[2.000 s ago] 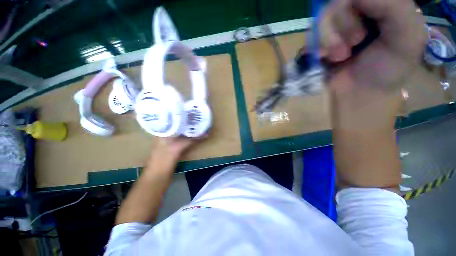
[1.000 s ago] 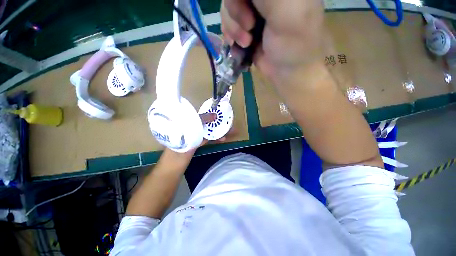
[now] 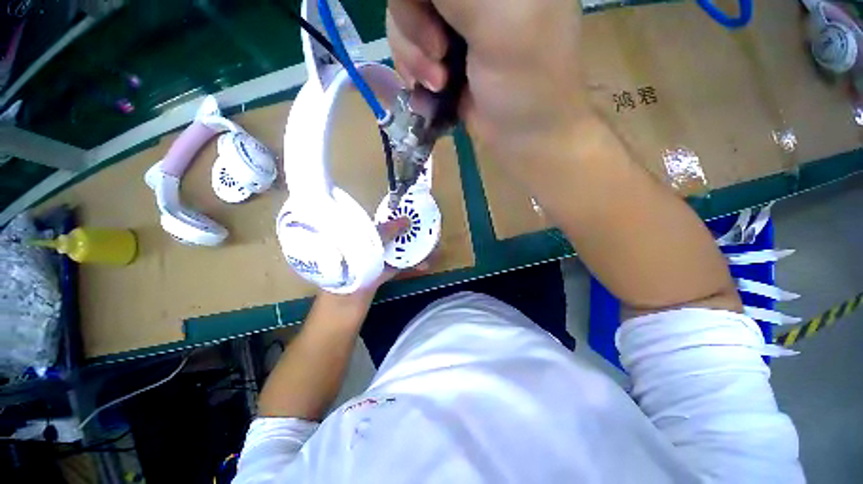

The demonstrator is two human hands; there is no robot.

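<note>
White cat-ear headphones (image 3: 327, 236) are held up over the bench's near edge. My left hand (image 3: 393, 274) holds them from below, with a finger across the open ear cup (image 3: 421, 239), whose inner plate has dark radial slots. My right hand (image 3: 454, 66) grips the powered screwdriver (image 3: 411, 142) from above, its body largely hidden by the hand. The silver nose points down at the upper rim of that cup; whether it touches cannot be told. A blue hose (image 3: 348, 66) and a black cable run along the tool.
Another pair of headphones with a pink band (image 3: 185, 147) lies left on the cardboard (image 3: 237, 269). A yellow bottle (image 3: 104, 246) and a clear plastic bag (image 3: 28, 307) are far left. A blue bin (image 3: 603, 326) with white pointed pieces is below right. More headphones (image 3: 835, 45) are far right.
My right hand has brought the screwdriver left from the right side to the open cup. My left hand has shifted right with the headphones, turning the slotted cup up. The camera view has shifted slightly.
</note>
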